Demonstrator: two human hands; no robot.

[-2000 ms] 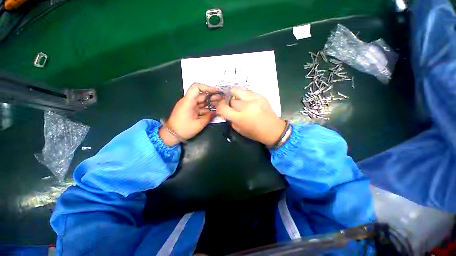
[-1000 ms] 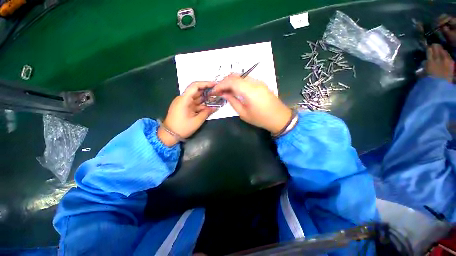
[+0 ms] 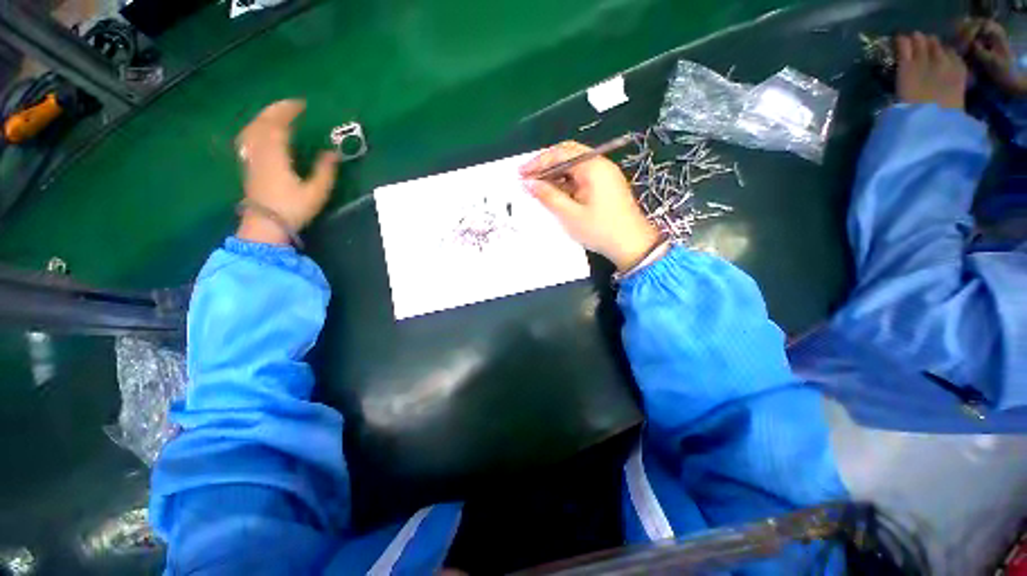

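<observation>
My left hand [image 3: 276, 174] is raised over the green strip, thumb and fingers apart, with nothing visible in it. A silvery square frame [image 3: 350, 141] lies on the strip just right of its thumb. My right hand [image 3: 591, 203] grips slim dark tweezers [image 3: 597, 154] over the right part of the white paper sheet [image 3: 422, 276]. One end points up and right toward the pin pile. Small dark slivers, possibly pins [image 3: 479, 228], lie scattered mid-sheet. The metal frame held before is not visible in either hand.
A pin pile [image 3: 676, 191] lies right of the sheet, below a clear plastic bag [image 3: 749, 110] and white scrap [image 3: 607, 93]. Another bag [image 3: 149, 394] and a metal post [image 3: 85, 304] are left. Another person's hands [image 3: 932, 70] are at upper right.
My left hand has left the sheet, moving left and forward, and opened. My right hand has moved up and right with the tweezers. The held frame is out of sight. The view has shifted.
</observation>
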